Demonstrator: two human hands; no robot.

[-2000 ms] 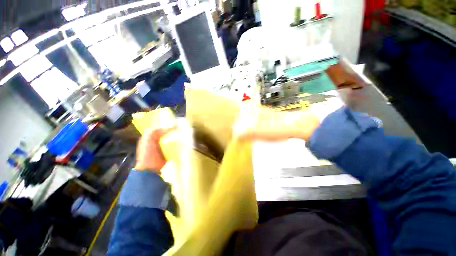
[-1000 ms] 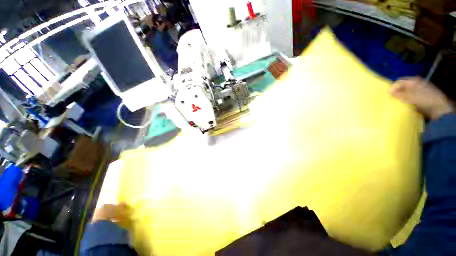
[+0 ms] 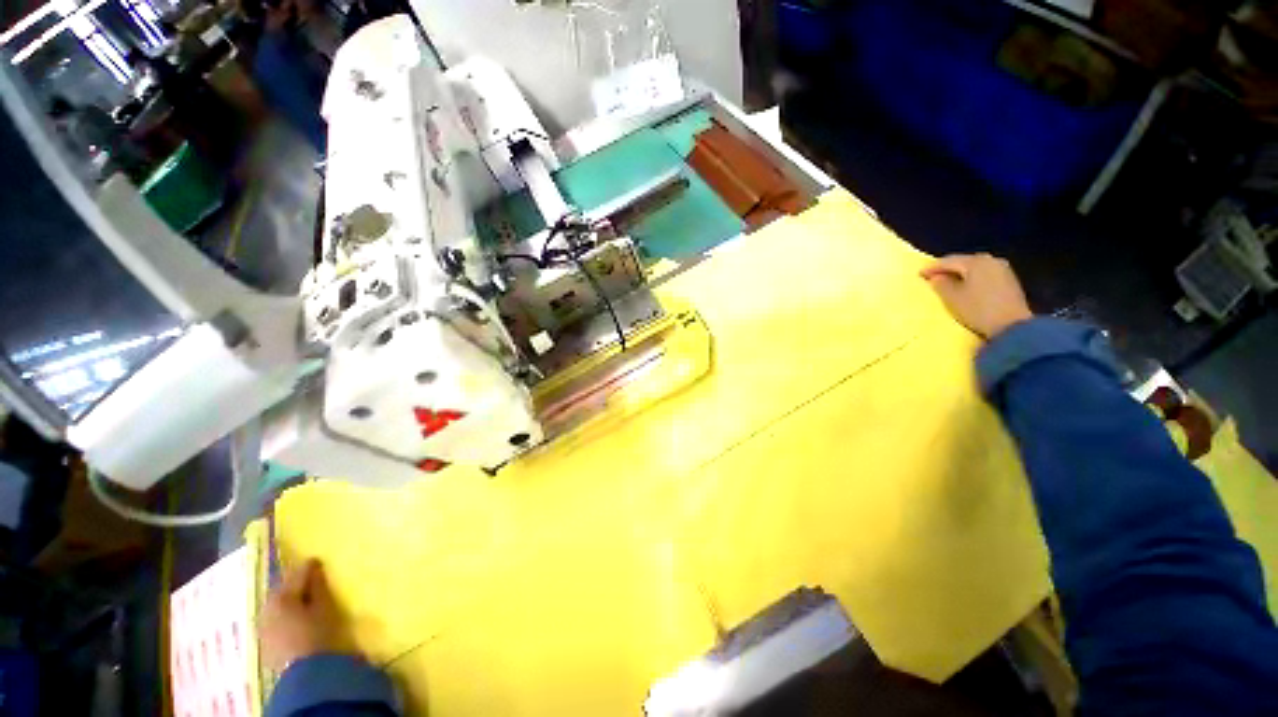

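A large yellow panel (image 3: 785, 462) lies spread over the machine table, with straight crease or seam lines. My left hand (image 3: 300, 616) is at its left edge, thumb on top. My right hand (image 3: 981, 291) holds its far right edge, fingers partly hidden. The clamp frame (image 3: 631, 378), yellow-edged with a long slot, sits beside the white head of the pattern sewer (image 3: 421, 378). The needle is not visible. The panel lies around the front of the frame.
A stack of brown strips (image 3: 743, 175) lies on the green surface (image 3: 631, 189) behind the clamp carriage (image 3: 575, 287). The control screen housing (image 3: 182, 406) stands left of the head. A printed sheet (image 3: 213, 642) lies left of the panel. Yellow material (image 3: 1245, 490) shows at far right.
The yellow panel, bunched and then raised in both hands, now lies flatter on the table. Both hands are at its side edges. The view has moved closer to the machine.
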